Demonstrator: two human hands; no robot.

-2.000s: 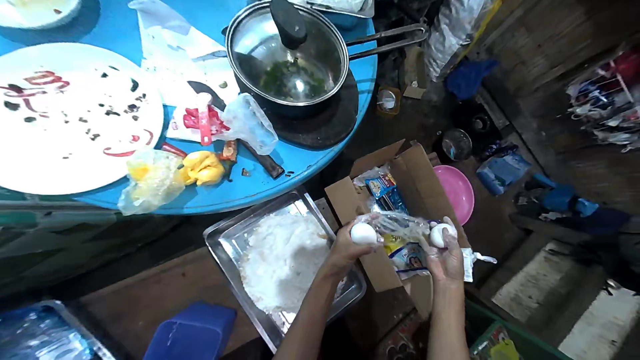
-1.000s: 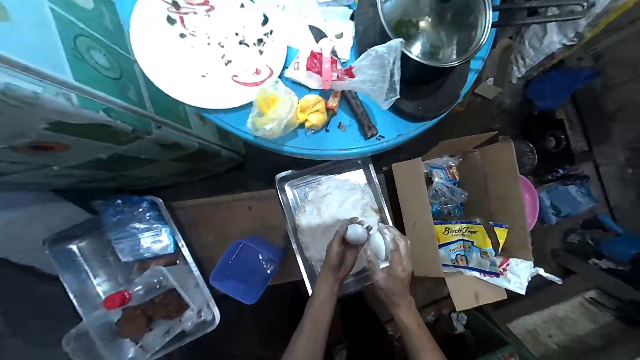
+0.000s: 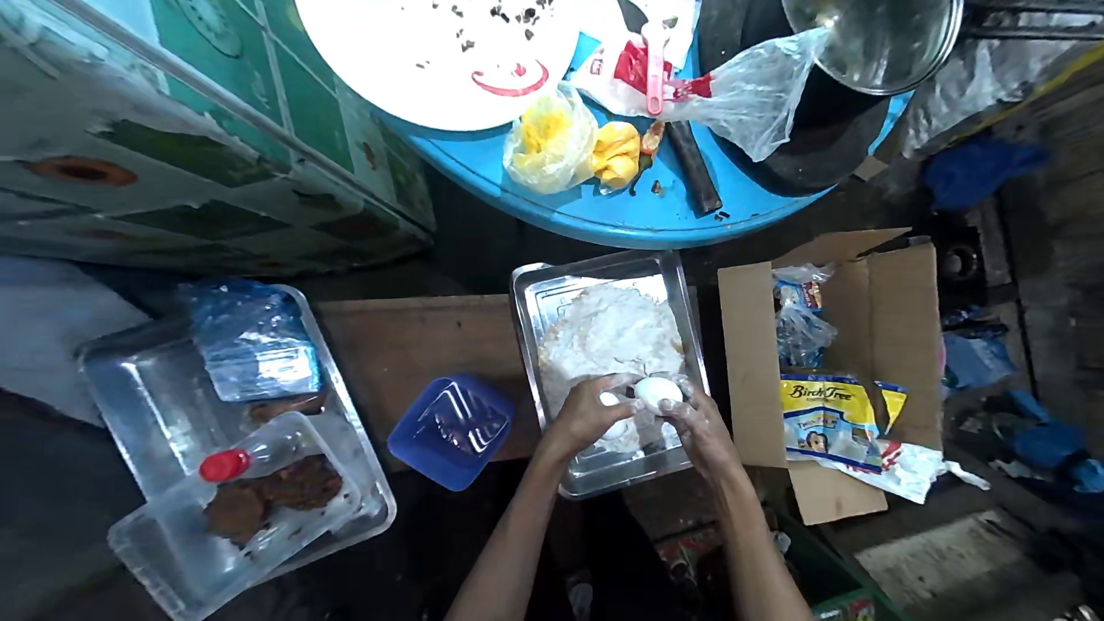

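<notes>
A rectangular metal tray (image 3: 545, 328) holding a heap of white flour-like powder (image 3: 617, 332) lies below my view's centre. Over its near part, my left hand (image 3: 591, 414) grips one white egg (image 3: 611, 414), partly hidden by the fingers. My right hand (image 3: 697, 423) has its fingertips around a second white egg (image 3: 658, 393), close beside the first. Left of the tray sits a blue plastic container (image 3: 451, 431).
A round blue table (image 3: 586, 220) above bears a white plate (image 3: 431, 69), plastic bags and a pot (image 3: 888, 43). An open cardboard box (image 3: 750, 362) with packets stands at right. Another metal tray (image 3: 371, 483) at left holds a clear container (image 3: 151, 539) and a bottle (image 3: 259, 457).
Two seconds ago my hands were apart above the cardboard box, an egg in each. Both hands have moved left to the powder tray, bringing the eggs close together. The view has shifted left.
</notes>
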